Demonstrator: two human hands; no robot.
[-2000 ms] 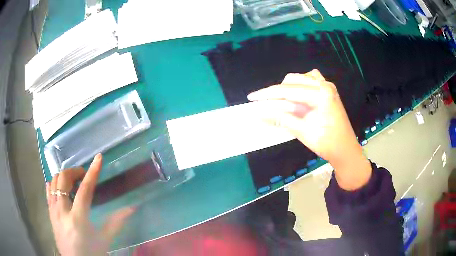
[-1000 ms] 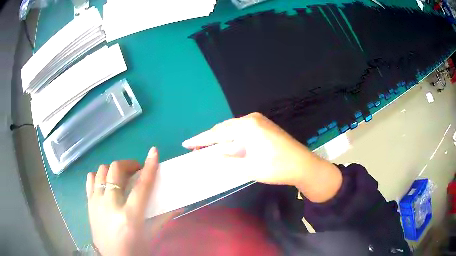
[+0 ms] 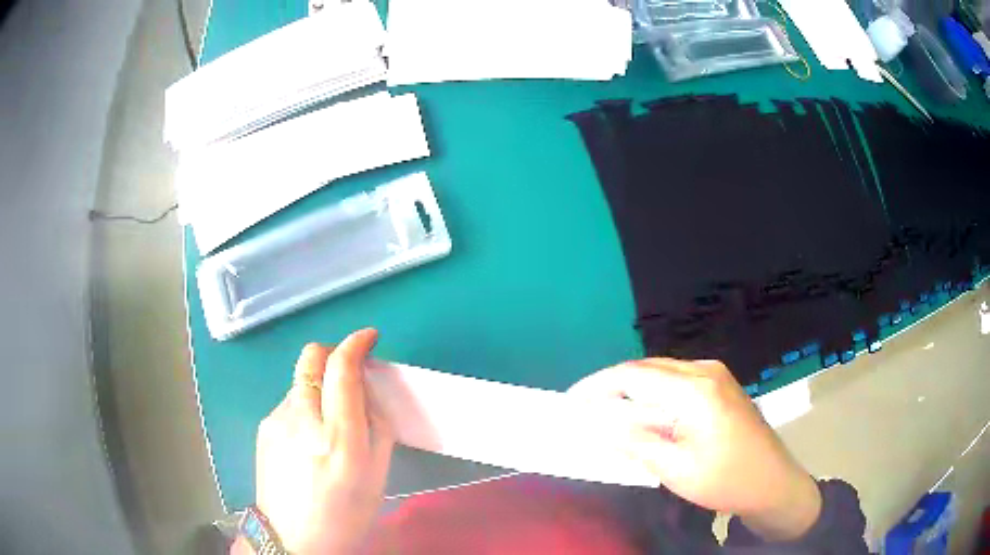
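Note:
A long white insert card (image 3: 494,425) is held above the table's near edge. My left hand (image 3: 331,444) grips its left end, with the thumb and fingers around it. My right hand (image 3: 695,434) grips its right end. Whatever lies under the card is hidden. A clear blister pack (image 3: 326,255) lies on the green table beyond my left hand, its hang hole at the right end. Dark strips (image 3: 738,206) lie fanned at the right, with blue tabs (image 3: 803,355) along their near edge.
White card stacks (image 3: 282,81) lie at the left, with another white stack (image 3: 505,41) at the far side. Spare blister packs (image 3: 722,46) and a yellow rubber band (image 3: 800,67) are beyond the strips. A blue basket (image 3: 921,528) stands on the floor at the right.
The card has come off the table area at centre into both hands and now tilts down to the right. The clear pack with the dark strip near my left hand no longer shows. The view has shifted.

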